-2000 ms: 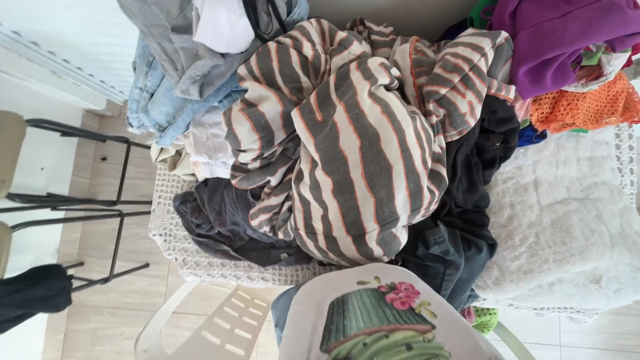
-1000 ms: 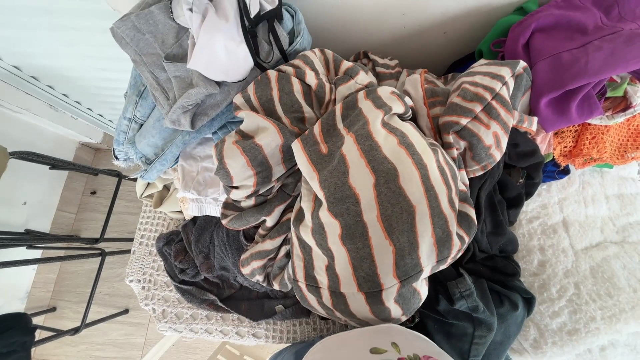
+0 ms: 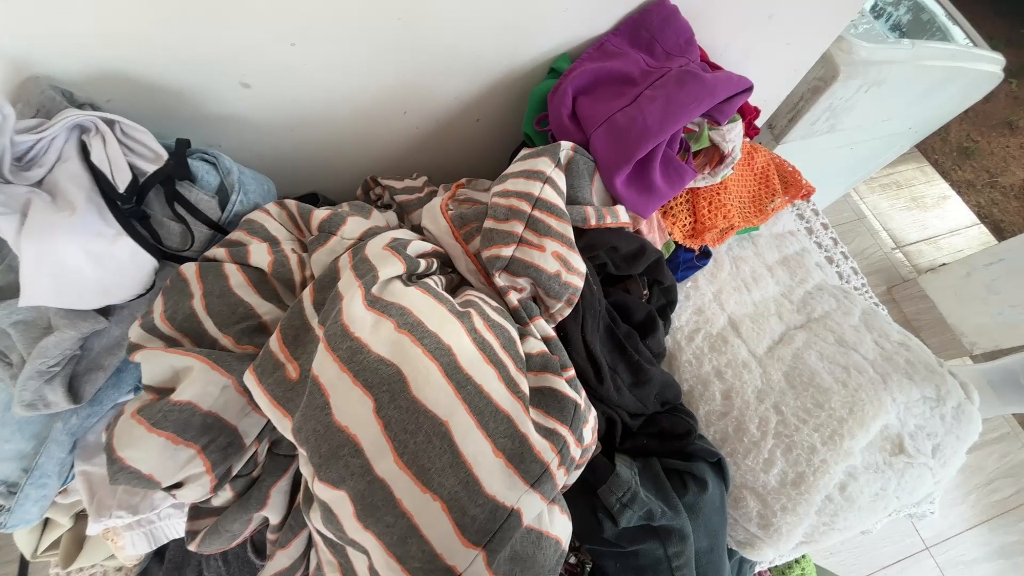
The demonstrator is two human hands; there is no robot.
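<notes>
Neither of my hands shows in the head view. A grey and white striped garment with orange edging point(image 3: 432, 376) lies bunched in the middle, over black clothes point(image 3: 624, 336) on its right. Purple fabric point(image 3: 632, 104) is heaped at the upper right, with an orange openwork cloth point(image 3: 732, 196) below it. On the right lies a folded white fluffy textile point(image 3: 816, 384). Light grey and white clothes point(image 3: 76, 200) with black straps, and light blue denim point(image 3: 48, 448), are piled at the left.
A white wall point(image 3: 360, 88) stands behind the piles. A lace tablecloth edge point(image 3: 840, 248) shows at the right, above a tiled floor point(image 3: 920, 208). A white appliance-like object with a see-through lid point(image 3: 888, 88) is at the upper right.
The view has moved closer and toward the right and the wall; the chair with the cupcake picture and the black metal legs have left the frame. The clothes lie in the same arrangement.
</notes>
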